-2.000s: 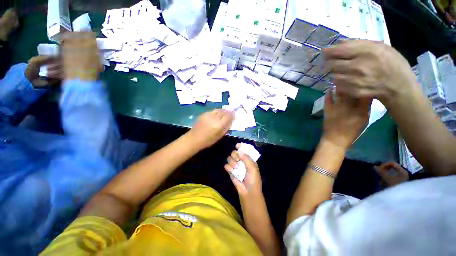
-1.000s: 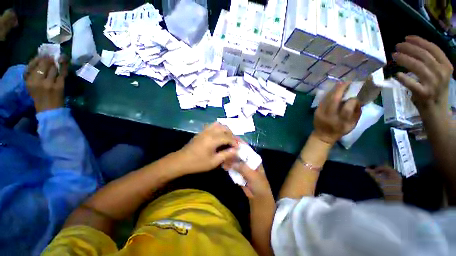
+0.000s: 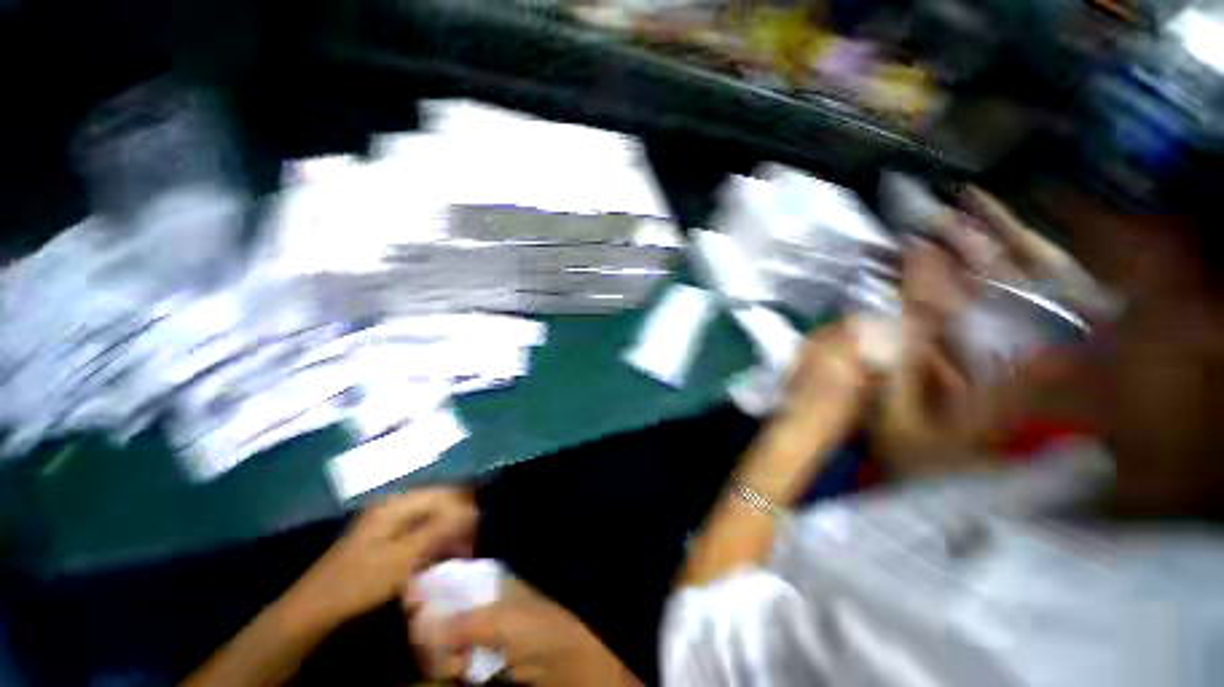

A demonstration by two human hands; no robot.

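The frame is blurred. My left hand [image 3: 410, 530] is in front of the green bench edge, fingers curled, just above my right hand; whether it holds anything cannot be told. My right hand [image 3: 503, 638] is low in the picture, closed on white folded paper slips [image 3: 461, 588]. A heap of loose white slips [image 3: 255, 383] lies on the green bench [image 3: 564, 403]. One slip [image 3: 399, 452] lies at the heap's near edge, close beyond my left hand.
A block of stacked white cartons [image 3: 517, 175] stands behind the slips. More cartons [image 3: 792, 222] and a white flat item [image 3: 671, 333] lie right of it. A person in a white shirt [image 3: 859, 597] works close on my right. A clear bag or tub [image 3: 161, 161] stands back left.
The view has swung right, so the heap and my hands appear further left and the blue-smocked neighbour is out of view. My hands remain close together; my right hand still holds slips.
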